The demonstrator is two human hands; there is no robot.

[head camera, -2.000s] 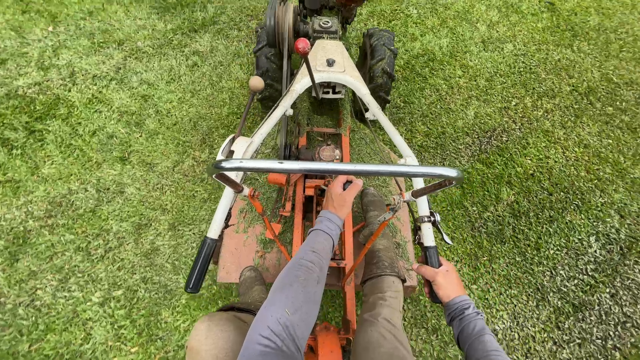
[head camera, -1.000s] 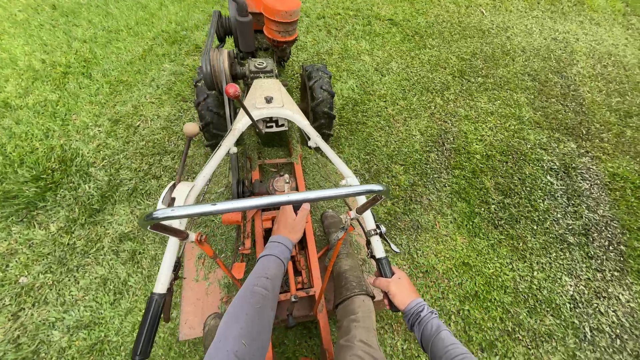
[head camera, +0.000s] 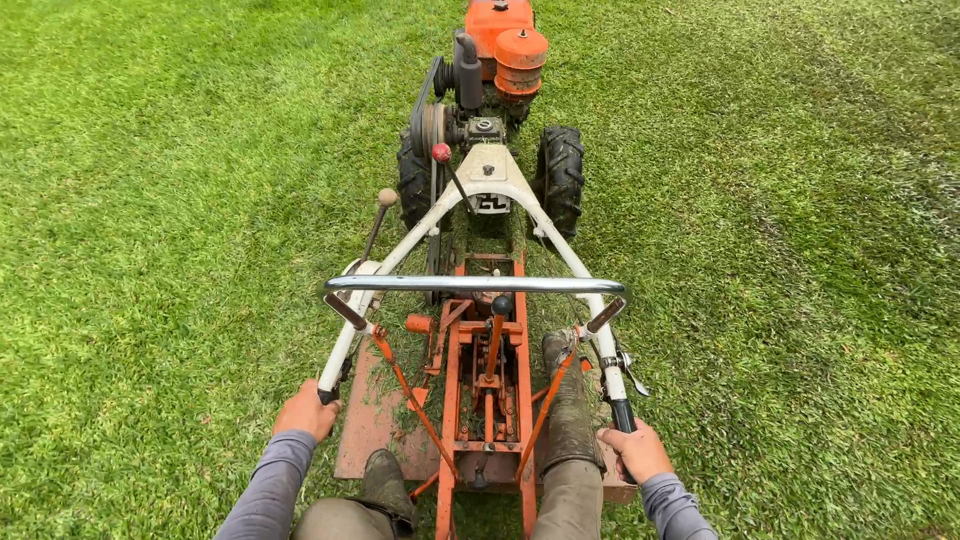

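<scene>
My left hand is closed around the black grip at the end of the left white handlebar tube; most of that grip is hidden. On the other side, my right hand holds the right black rubber grip, below a metal hand lever. A chrome crossbar spans the handlebars of the walk-behind tractor. Between my legs stands an orange lever with a black knob, touched by neither hand. A red-knobbed lever and a beige-knobbed lever rise farther forward.
Ahead are the orange engine housing, a belt pulley and two lugged tires. My boots are by the reddish mower deck, which carries grass clippings. Mown grass surrounds the machine.
My left hand has moved from the middle, by the crossbar and centre lever, to the left grip. My right hand stays on its grip. The view has shifted, showing more of the engine.
</scene>
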